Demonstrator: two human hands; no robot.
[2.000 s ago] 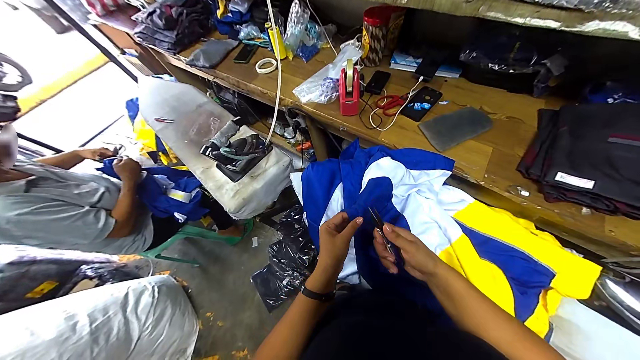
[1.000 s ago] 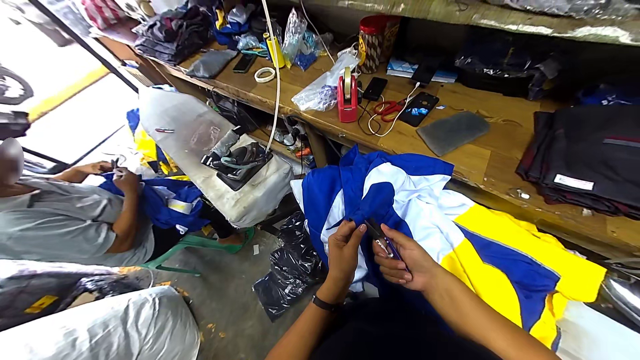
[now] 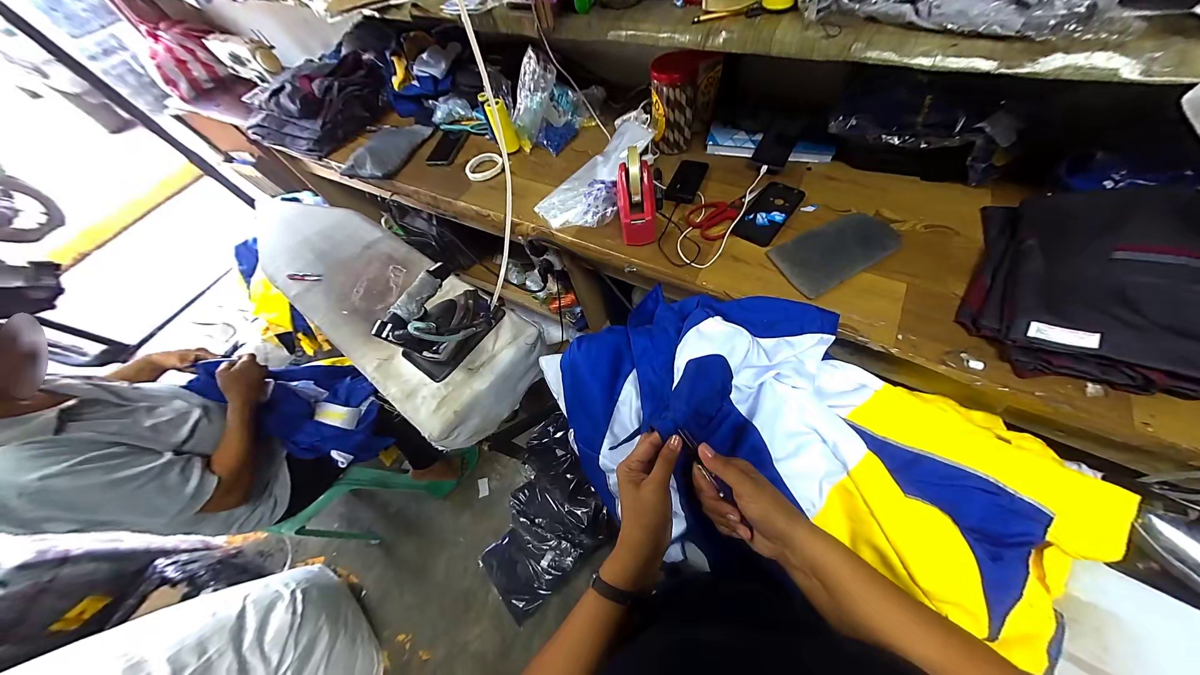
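Note:
A blue, white and yellow garment (image 3: 778,403) lies spread across my lap and up against the workbench. My left hand (image 3: 647,478) pinches a bit of its blue fabric between thumb and fingers. Close beside it, on the right, my right hand (image 3: 736,492) is closed around a small dark, slim tool (image 3: 710,473), whose tip points at the pinched cloth. The kind of tool cannot be told, as my fingers cover most of it.
The wooden workbench (image 3: 900,291) holds a red tape dispenser (image 3: 637,202), red-handled scissors (image 3: 714,220), phones and folded dark clothes (image 3: 1087,281). An iron (image 3: 445,328) rests on a padded ironing board (image 3: 347,272). A seated person (image 3: 141,441) handles blue cloth at left. Plastic-wrapped dark packets (image 3: 548,516) lie below.
Both hands stay close together at the blue fabric, with only small shifts of the fingers and the tool. The seated person's hands have moved slightly.

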